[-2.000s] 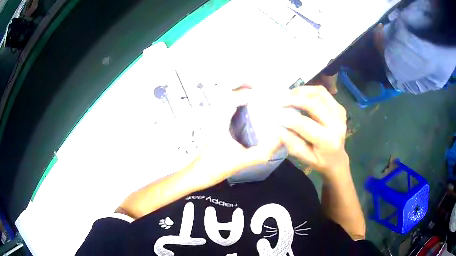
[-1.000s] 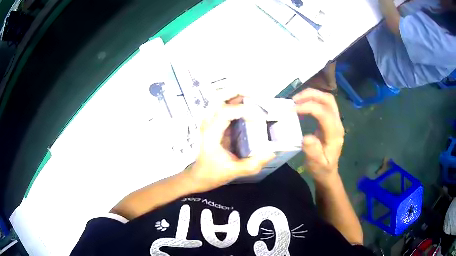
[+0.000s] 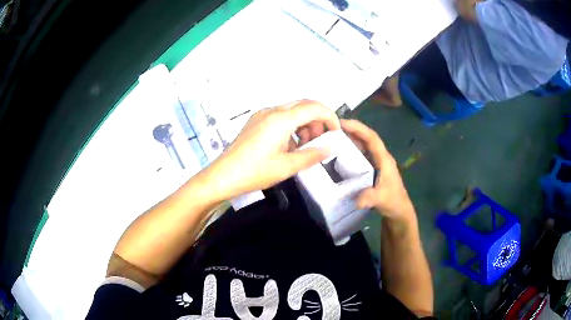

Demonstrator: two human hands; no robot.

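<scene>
An opened folding carton (image 3: 343, 203) is held end-on between my hands in front of my chest. Its white end has folded flaps with a dark opening between them. My left hand (image 3: 291, 140) lies over the carton's left and far side, its thumb on the end flap. My right hand (image 3: 379, 172) grips the carton's right side, fingers at the far corner and thumb on the near side. Flat printed cartons (image 3: 188, 128) lie on the white bench to the left. A small white flap (image 3: 248, 199) shows below my left forearm.
The white bench (image 3: 100, 200) has a green edge strip, with a dark conveyor belt (image 3: 81, 81) beyond. More printed cartons (image 3: 350, 25) lie at the far end. A seated person (image 3: 501, 50) is at the upper right. A blue stool (image 3: 485, 240) stands on the green floor.
The carton has tilted and its end flaps now show more clearly. My left hand has moved over its far side, with the thumb on the end. My right hand has closed onto the right side.
</scene>
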